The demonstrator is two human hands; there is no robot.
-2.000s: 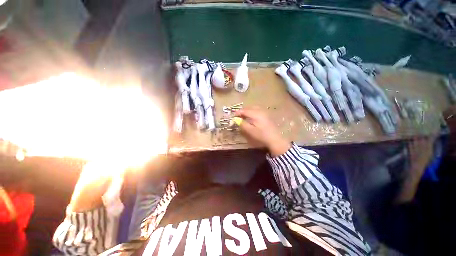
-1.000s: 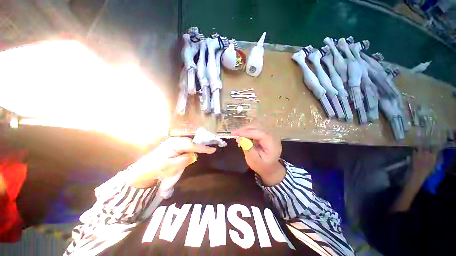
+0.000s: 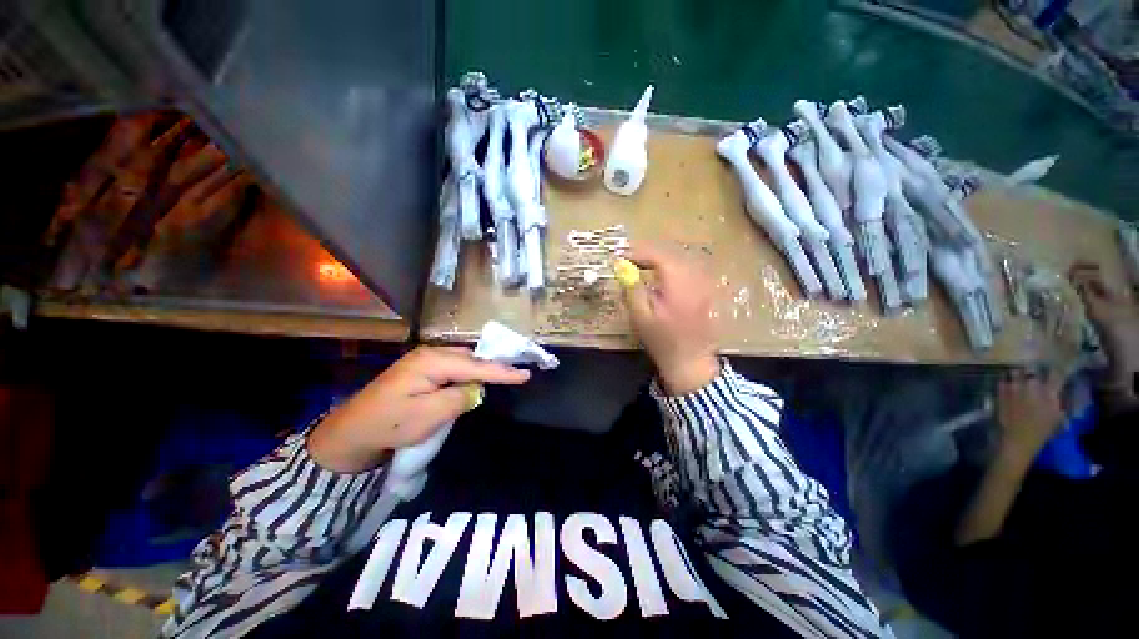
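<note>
My left hand (image 3: 406, 406) is closed around a pale limb-shaped workpiece (image 3: 505, 346) above my lap, near the bench's front edge. The workpiece's flared end sticks out past my fingers; its other end runs down along my forearm. Yellow tape shows on a finger. My right hand (image 3: 668, 306) is over the bench with its yellow-covered fingertip at the small thin pins (image 3: 593, 247). Whether it pinches a pin cannot be told.
A grey heating box (image 3: 300, 137) with an orange glow stands at left. Workpieces lie in a small group (image 3: 498, 194) and a larger group (image 3: 862, 200). A white cone-nozzle bottle (image 3: 627, 160) and round pot (image 3: 575, 151) stand behind the pins. A neighbour's hands (image 3: 1030, 412) show at right.
My right hand has moved from beside the workpiece forward to the pins. My left hand still holds the workpiece in about the same place. The white glare at the heating box is gone.
</note>
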